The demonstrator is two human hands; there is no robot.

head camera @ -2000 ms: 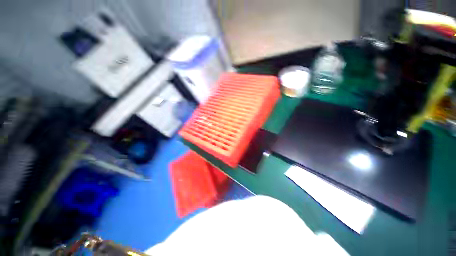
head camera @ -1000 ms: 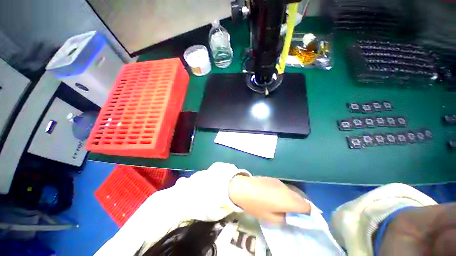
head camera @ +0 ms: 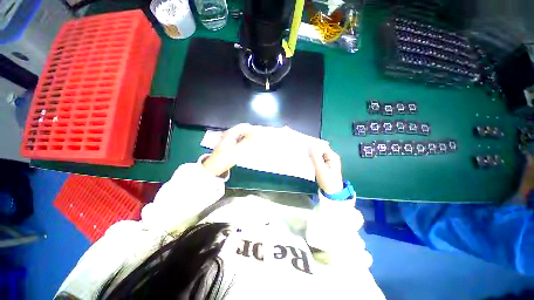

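Note:
A pale white folded sheet, possibly a face mask [head camera: 275,151], is stretched between my two hands above the front edge of the bench. My left hand [head camera: 227,150] grips its left end. My right hand [head camera: 327,167], with a blue band at the wrist, grips its right end. The sheet overlaps the front edge of the black microscope base plate [head camera: 202,88]. The microscope head [head camera: 264,64] stands over the plate, with a bright light spot below it. A white paper strip [head camera: 211,139] shows beside my left hand, partly hidden.
A red slotted tray [head camera: 88,88] and a dark flat phone-like rectangle [head camera: 154,129] are at left. A second red tray [head camera: 99,202] is lower down. Rows of small dark modules [head camera: 389,127] and clear blister trays [head camera: 436,53] are at right. A blue-sleeved arm [head camera: 480,228] reaches in.
Both hands have come up and forward over the bench edge, and the sheet is now spread between them. The view has shifted right, bringing the blue-sleeved arm into sight.

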